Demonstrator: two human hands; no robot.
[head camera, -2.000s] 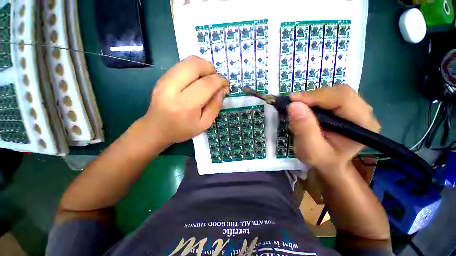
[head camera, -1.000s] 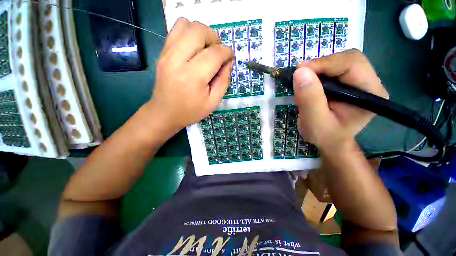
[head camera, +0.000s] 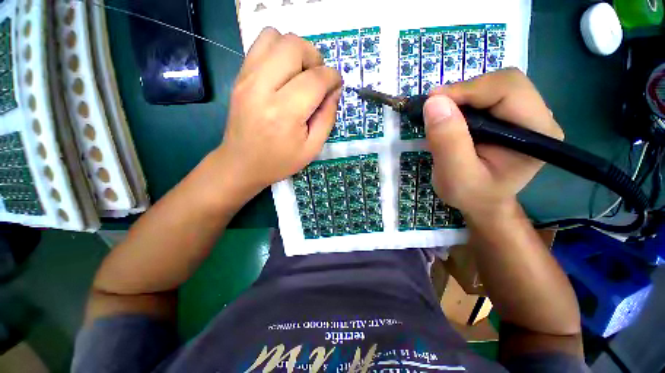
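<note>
A white board tray (head camera: 391, 186) with green PCB panels lies in front of me, its near edge at my lap. My right hand (head camera: 490, 138) grips the black soldering iron (head camera: 521, 140), its metal tip over the upper left PCB panel (head camera: 359, 120). My left hand (head camera: 284, 109) pinches the thin solder wire (head camera: 191, 33), which runs off to the upper left. The fingertips are close beside the iron tip. Whether tip and wire touch is too small to tell. My left hand covers part of that panel.
Stacked loaded trays (head camera: 69, 116) stand at the left, with a black smartphone (head camera: 168, 55) beside them. At the upper right are a white round-lidded jar (head camera: 601, 29), a green round item (head camera: 642, 10) and a black unit (head camera: 647, 95). A blue plastic bin (head camera: 609, 280) is below the bench edge.
Over the two seconds both hands, with iron and wire, have moved up the upper left panel. The tray has shifted slightly left. Since one second ago there is almost no movement.
</note>
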